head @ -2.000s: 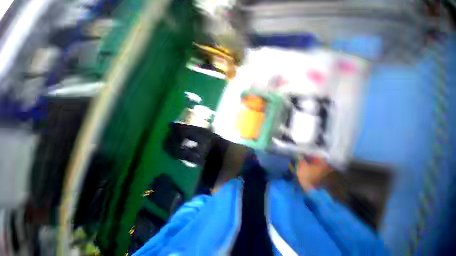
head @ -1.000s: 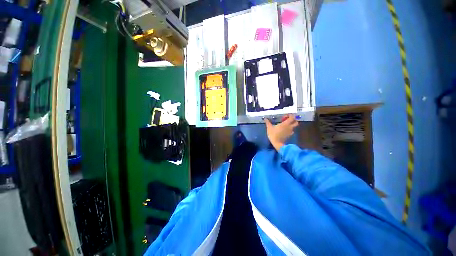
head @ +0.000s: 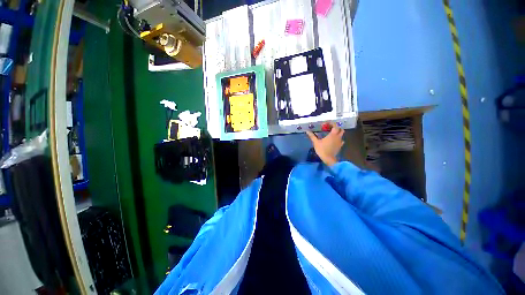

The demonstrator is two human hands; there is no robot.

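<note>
My right hand [head: 329, 144] is bare and rests at the front edge of the white machine bed [head: 343, 69], fingers apart around a red button [head: 326, 127]. It holds nothing. On the bed, a black frame with open windows [head: 282, 86] lies flat on the right. Left of it, a pale green open rectangle [head: 261, 103] surrounds an orange plate [head: 242, 109] with a dark border. My left hand is not in view; only the left sleeve shows at the bottom.
A brass-gold dispensing head [head: 170, 44] hangs at upper left. Stacked black frames [head: 181, 158] and white scraps [head: 190, 131] lie on the green bench [head: 138, 190]. Pink pads [head: 294, 26] and a red stick [head: 258, 48] lie on the bed. An open carton [head: 423, 155] stands at right.
The view has steadied and shifted slightly. My right hand has moved a little right along the bed's front edge, and the red button shows more clearly. The frame and orange plate stay in place.
</note>
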